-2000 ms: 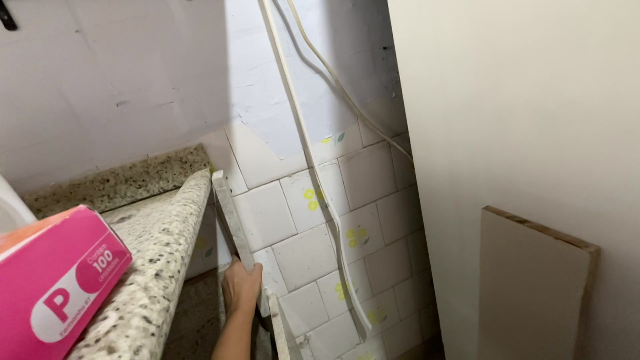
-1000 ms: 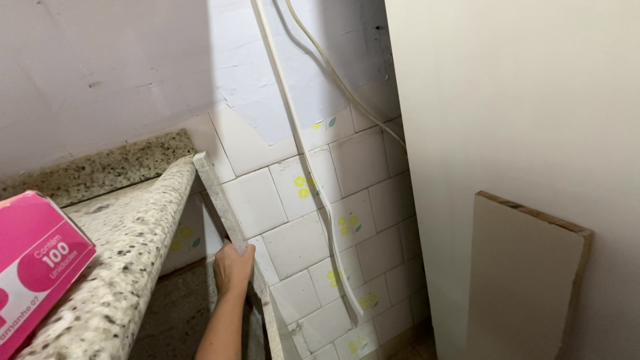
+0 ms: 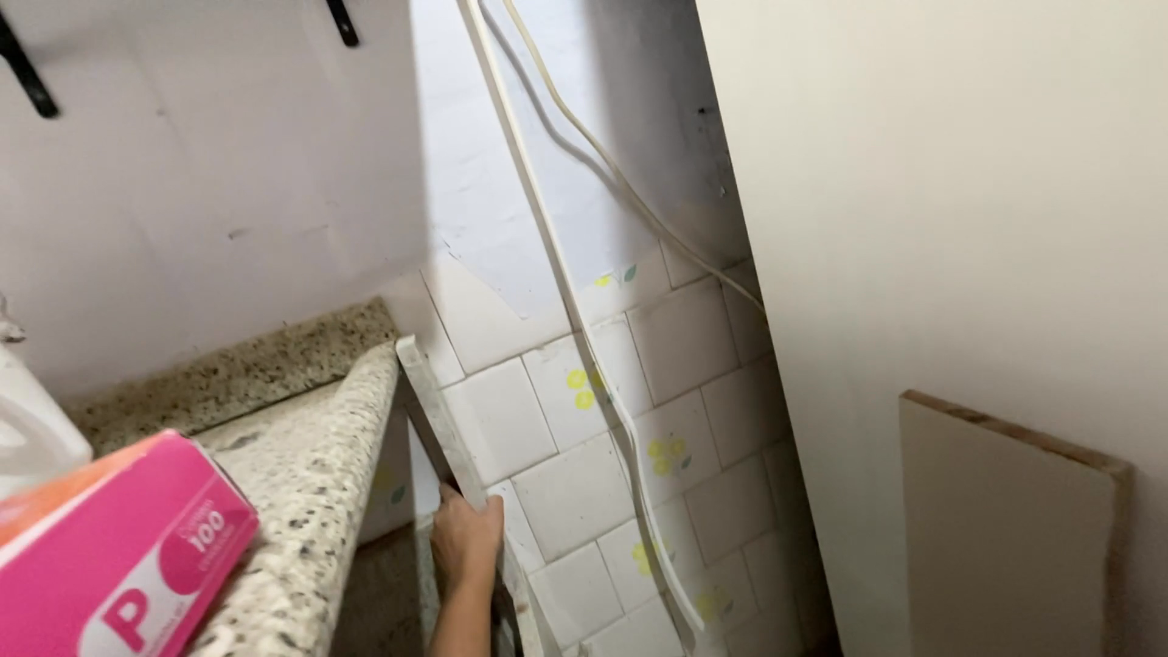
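My left hand reaches in from the bottom, its fingers curled around the edge of a narrow, light-coloured upright panel. The panel leans at a slant beside the end of a speckled granite countertop, its top close to the counter's back corner. Part of the panel is behind my hand, and its lower end runs out of view. A dark space shows under the counter, left of my wrist. My right hand is not in view.
A pink box and a whitish plastic container stand on the counter. Two pale cables hang before the tiled wall. On the right are a large cream panel and a smaller board. Black brackets are upper left.
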